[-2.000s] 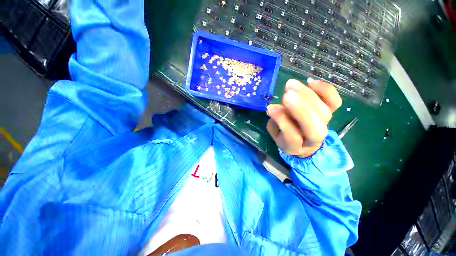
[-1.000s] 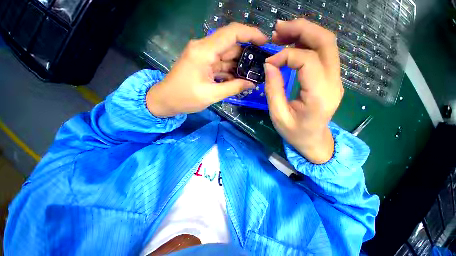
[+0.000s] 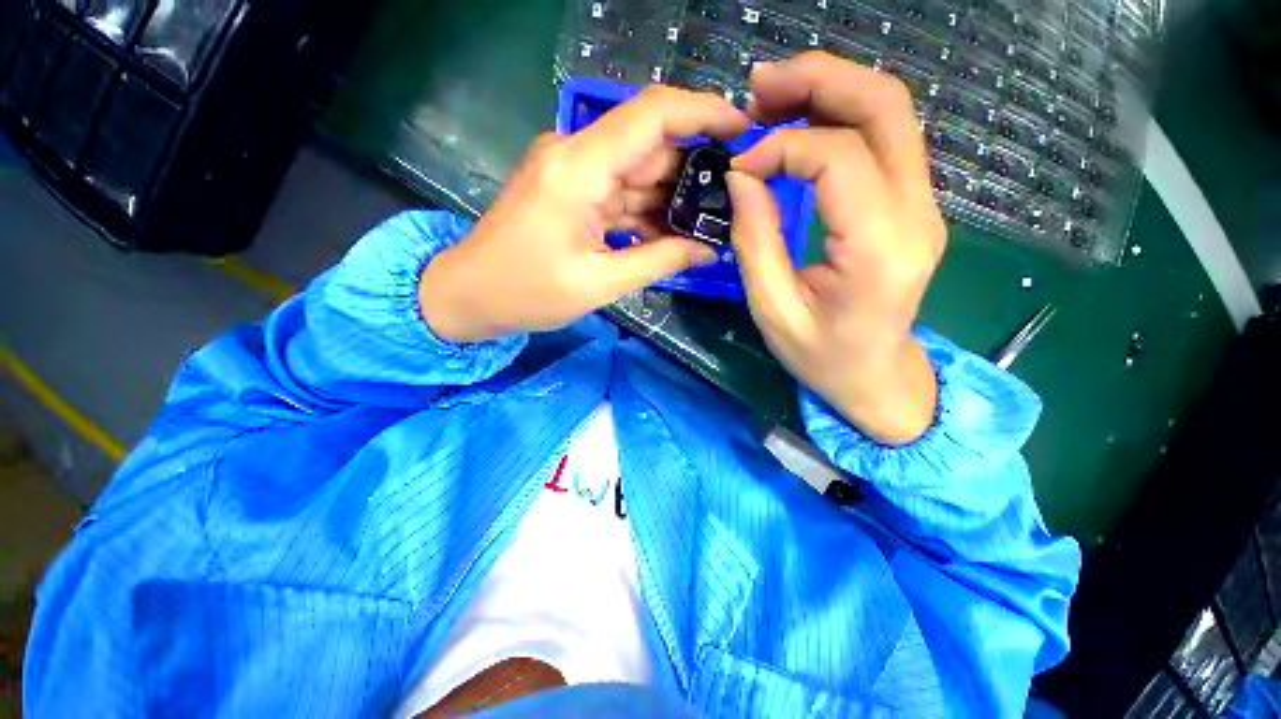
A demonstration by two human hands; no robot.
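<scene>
A small black housing (image 3: pixel 700 197) with a pale ring and a small outlined rectangle on its face is held over the blue parts bin (image 3: pixel 777 250). My left hand (image 3: pixel 569 218) grips it from the left between thumb and fingers. My right hand (image 3: pixel 853 232) has its thumb and index fingertips at the housing's right edge; whether a tiny part is between them cannot be seen. Both hands hide most of the bin and the loose parts in it.
A clear blister tray (image 3: pixel 1004 127) with dark parts lies behind the bin on the green bench (image 3: pixel 969 414). Tweezers (image 3: pixel 1023 337) lie to the right. Black blister trays (image 3: pixel 134 120) stand at far left, more at lower right. Tiny specks lie on the green surface.
My left hand came in from the left with the black housing, and my right hand moved up to meet it over the bin. In the last second both hands have shifted only slightly.
</scene>
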